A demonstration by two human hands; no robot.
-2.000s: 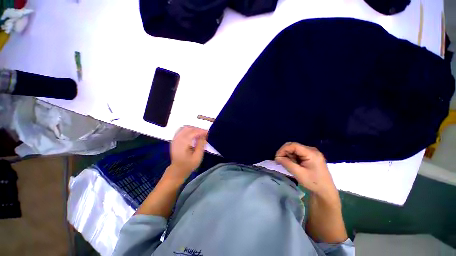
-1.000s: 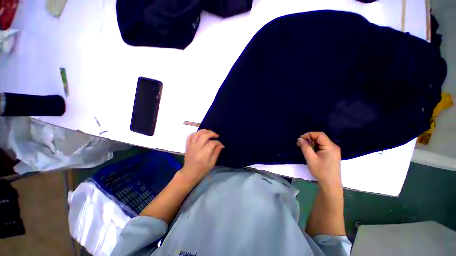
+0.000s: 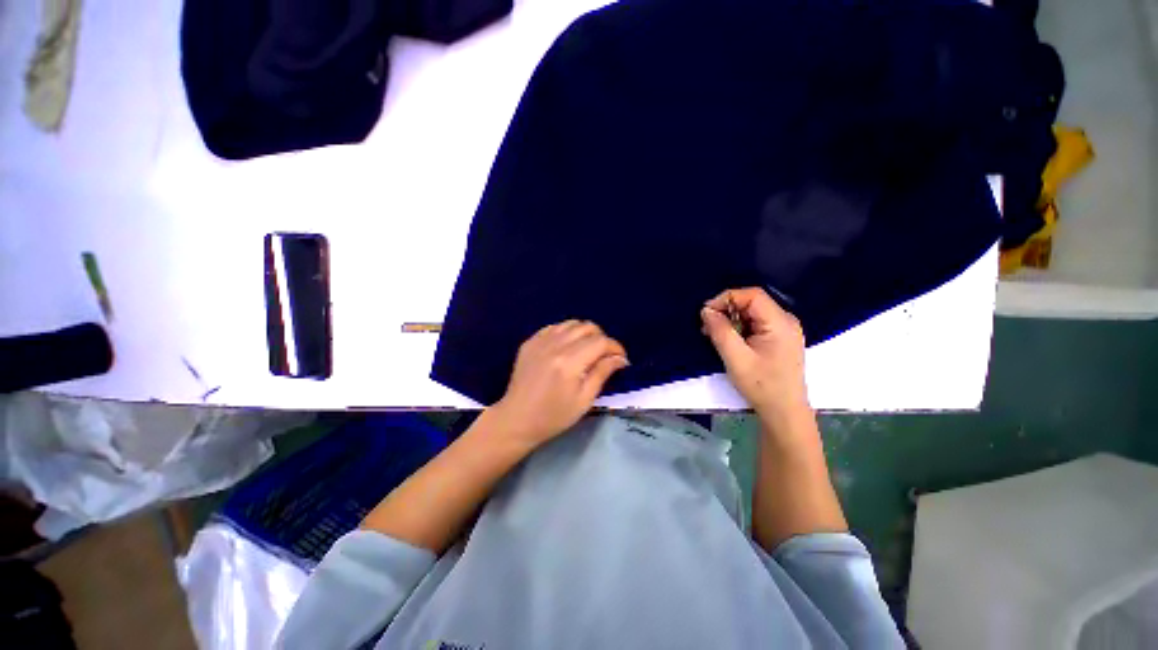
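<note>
A dark navy garment (image 3: pixel 660 191) lies spread on the white table (image 3: pixel 419 191), its lower edge near the table's front edge. My left hand (image 3: pixel 561 378) rests on this lower edge, with the fingertips bent together at the cloth. My right hand (image 3: pixel 758 345) is over the garment to the right, thumb and forefinger pinched on a tiny metal tool (image 3: pixel 734 318), mostly hidden by the fingers. Whether the left fingertips pinch the cloth or only press on it is hard to tell.
A smartphone (image 3: pixel 299 305) and a tan strip (image 3: pixel 420 328) lie left of the garment. A second navy garment (image 3: pixel 286 76) is farther up. A black cylinder (image 3: pixel 53 357), green stick (image 3: pixel 97 285) and beige cloth (image 3: pixel 51 64) are far left. A white tub (image 3: pixel 1079 300) stands right.
The view has shifted, so table things sit farther left. My left hand has moved right along the garment's lower edge, away from its corner. My right hand is now nearer to it.
</note>
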